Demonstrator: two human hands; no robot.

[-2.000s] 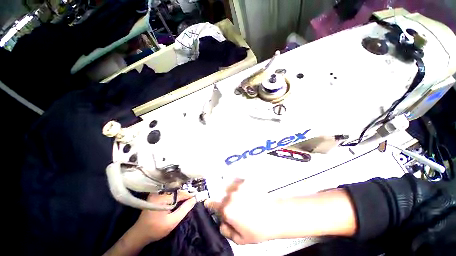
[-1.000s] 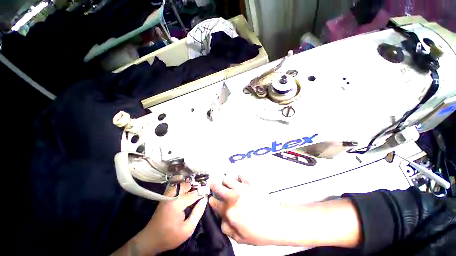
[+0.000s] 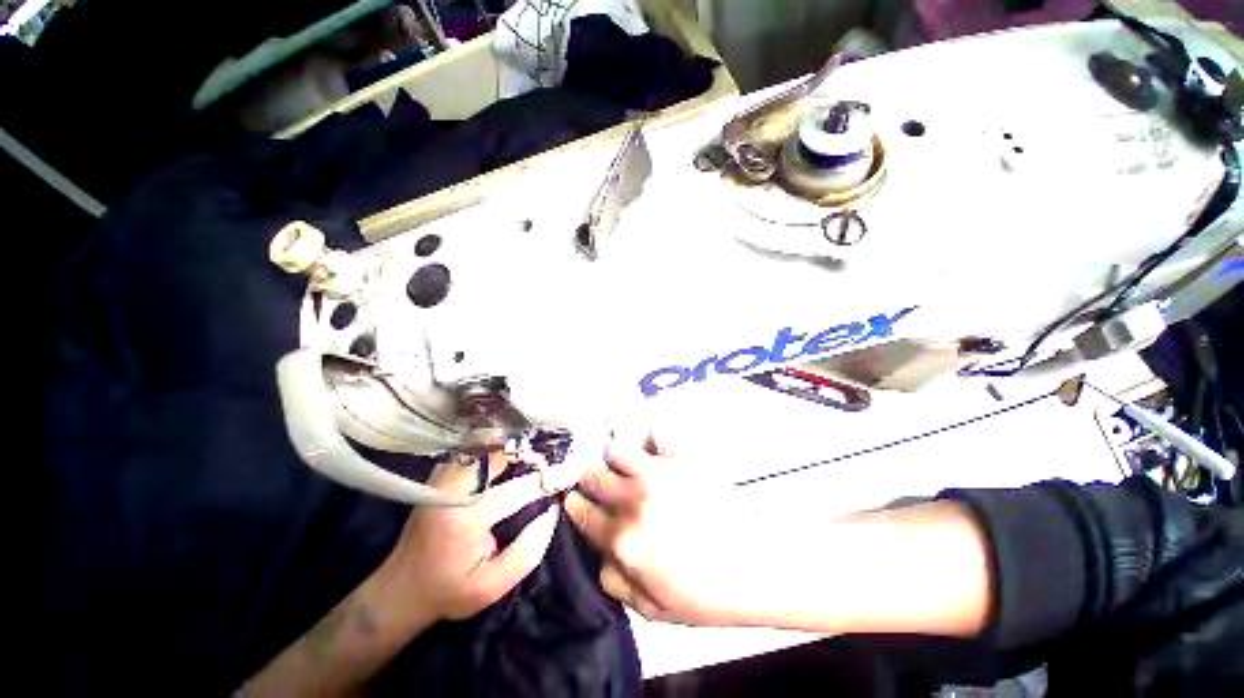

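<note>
The white sewing machine head (image 3: 546,327) with blue "protex" lettering spans the view. Its presser foot and needle area (image 3: 539,457) sits at the left end, behind a pale curved guard (image 3: 321,436). My left hand (image 3: 471,545) pinches the dark cloth beside the presser foot, its fingertips partly hidden by the guard. My right hand (image 3: 648,539) is curled on the right side of the same cloth, fingertips close to the foot. The dark, shiny, wrinkled garment (image 3: 546,620) hangs between my hands towards me. The needle tip and seam are too small to tell.
A mass of dark cloth (image 3: 178,409) fills the left and extends behind the machine. A cream tray edge (image 3: 546,157) lies behind the head, with white patterned cloth (image 3: 532,41). Red-and-black snips (image 3: 815,389) lie by the lettering. A winder part (image 3: 832,143) stands on top.
The view has moved closer and shifted, so the machine looks larger and higher. Both hands stay at the presser foot; my left hand moved up to the cloth beside it since the oldest frame.
</note>
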